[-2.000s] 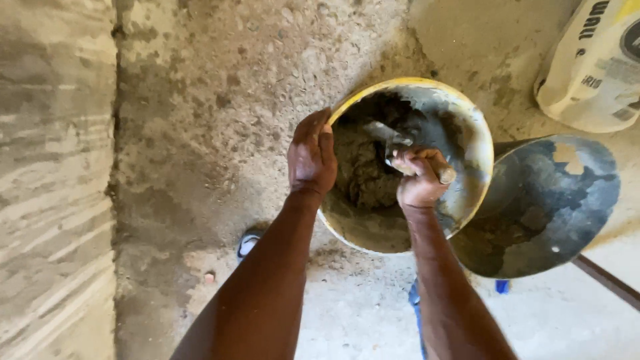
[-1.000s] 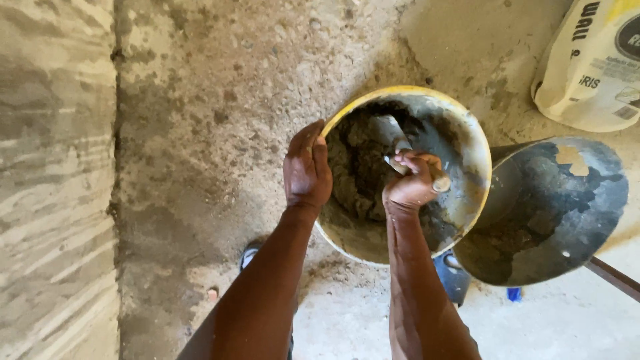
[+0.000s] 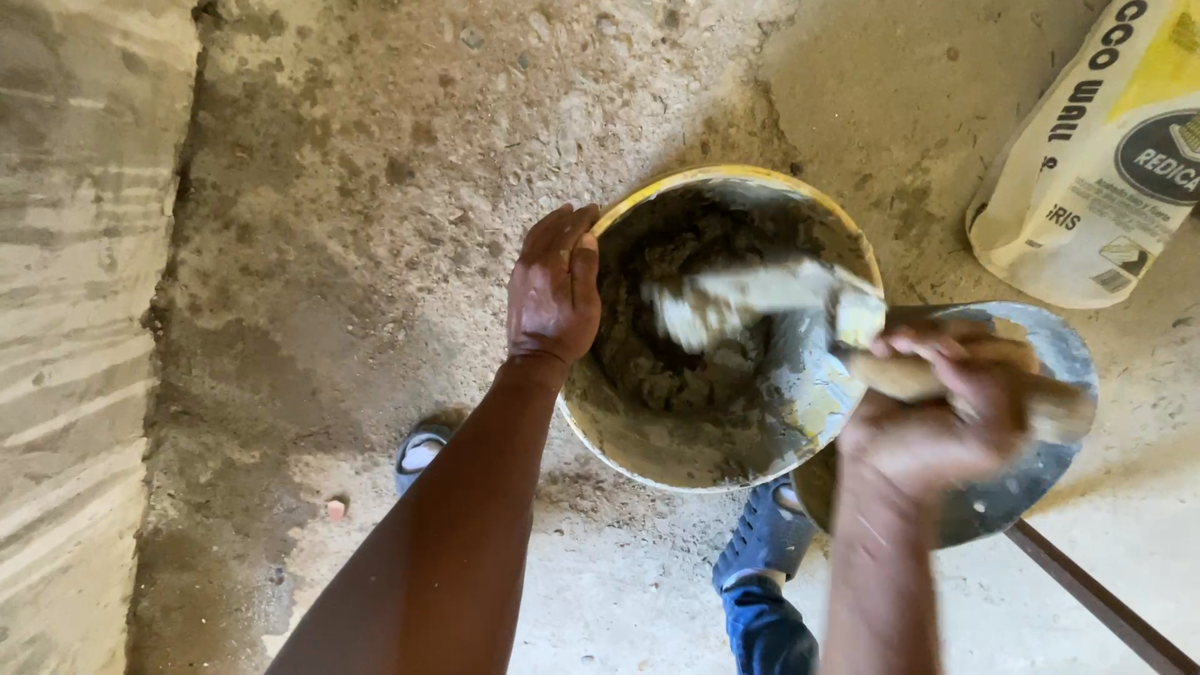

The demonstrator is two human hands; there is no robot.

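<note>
A round bucket (image 3: 623, 450) with a yellow-edged rim stands on the floor, wet grey mortar (image 3: 656, 375) inside it. My left hand (image 3: 555, 281) grips the bucket's left rim, thumb toward the inside. In my right hand (image 3: 956, 403) is the wooden handle of a trowel (image 3: 769, 291); hand and tool are blurred by motion. Its mortar-smeared metal blade lies over the bucket's opening, and the handle extends past the right rim. What the blade's tip touches cannot be made out.
Right of the bucket, partly beneath my right hand, sits a second mortar-stained container (image 3: 1050, 469). A printed bag (image 3: 1041, 216) is at the upper right. A dark bar (image 3: 1097, 591) runs to the lower right corner. The wall (image 3: 84, 328) borders the left; my shoes (image 3: 764, 534) are below the bucket.
My right hand has moved right, from over the mortar inside the bucket to beyond its right rim, bringing the trowel with it. My left hand stays on the left rim.
</note>
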